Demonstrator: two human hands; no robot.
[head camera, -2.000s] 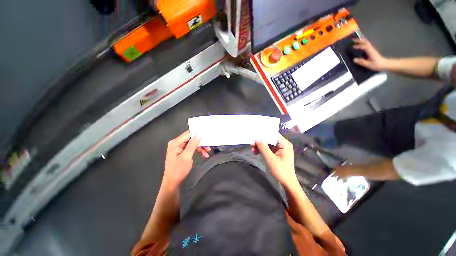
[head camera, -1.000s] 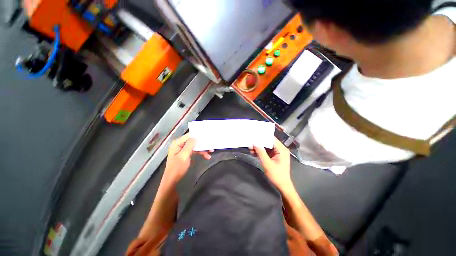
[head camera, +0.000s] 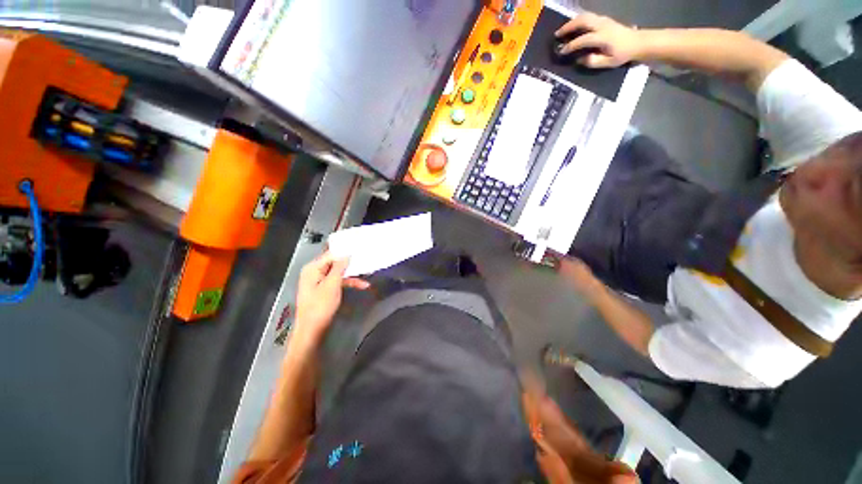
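Observation:
A white paper slip (head camera: 386, 246) is held in front of me over the floor. My left hand (head camera: 324, 284) grips it at its left end, with the thumb on top. The slip's right end is free. My right hand is not visible; only the right forearm (head camera: 558, 430) shows, blurred, at the lower right beside my dark cap. A second white slip (head camera: 520, 128) lies on the black keyboard (head camera: 491, 197) of the console.
The monitor (head camera: 369, 76) and orange control panel (head camera: 473, 85) with a red knob (head camera: 434, 161) stand ahead. A coworker (head camera: 737, 293) is at the right, one hand at the mouse. Orange machine parts (head camera: 232, 189) are at the left, a white metal frame (head camera: 652, 430) at the lower right.
My right hand has let go of the slip and dropped back. The slip is now tilted in my left hand. The coworker has leaned back, uncovering the console. The view has turned toward the right.

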